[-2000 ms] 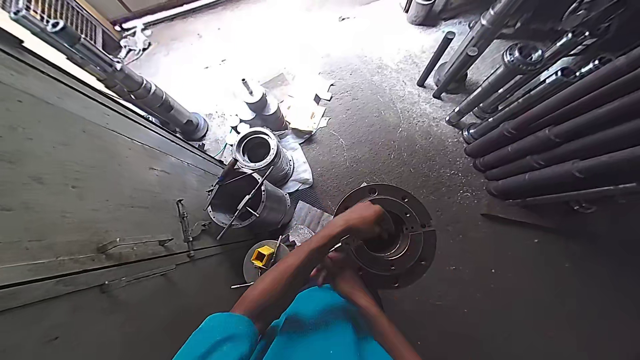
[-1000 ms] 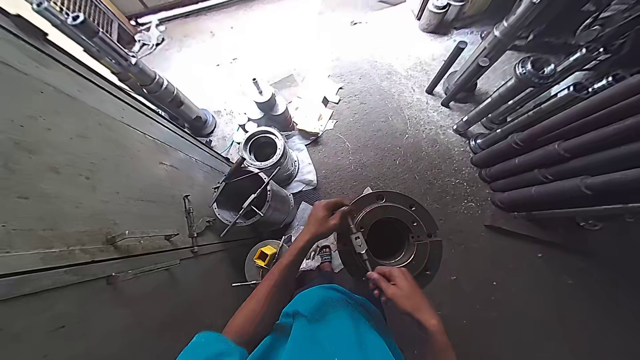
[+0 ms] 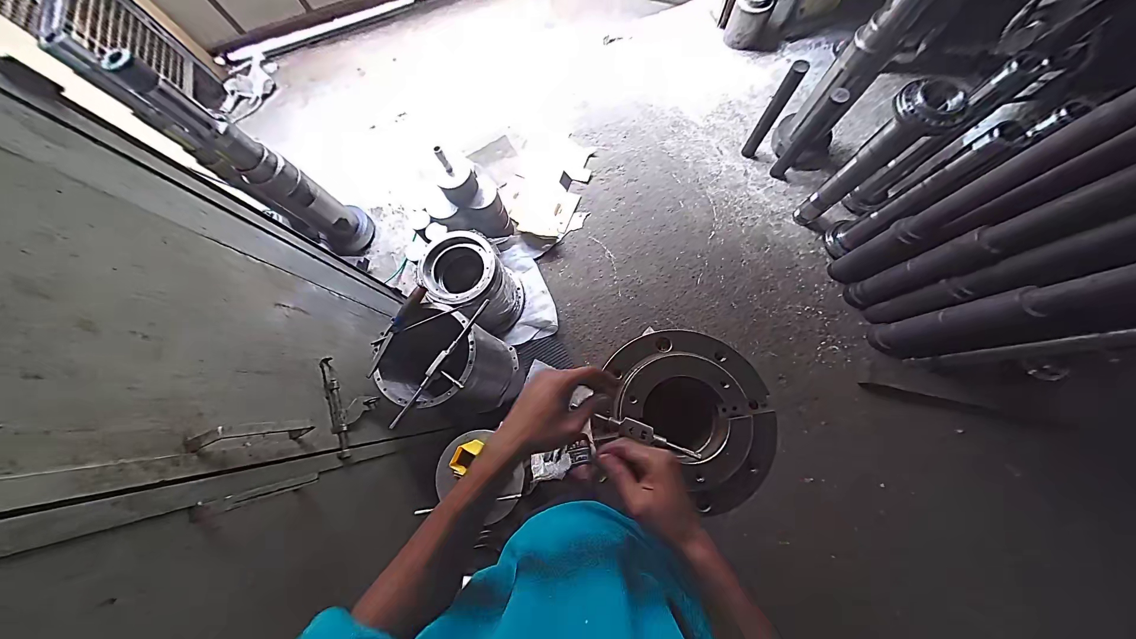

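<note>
A tap wrench, a metal bar with a wider middle block, lies slantwise over the near left part of a round steel flange with bolt holes and a wide bore. My left hand is beside the wrench's left end, its fingers bent at the flange's left rim; whether it grips anything is not clear. Just below the wrench's middle is my right hand, fingers curled close to the bar; its hold is hidden too. The bar's right end reaches over the edge of the bore.
Left of the flange stand an open metal cylinder with another tap wrench across it, and a smaller flanged cylinder. A yellow block rests on a round disc. Long dark pipes lie right; a metal cabinet stands left.
The wrench has turned from nearly upright in the view to a flatter slant. My right hand has moved left, closer to my left hand. Two seconds ago one hand was over the bore.
</note>
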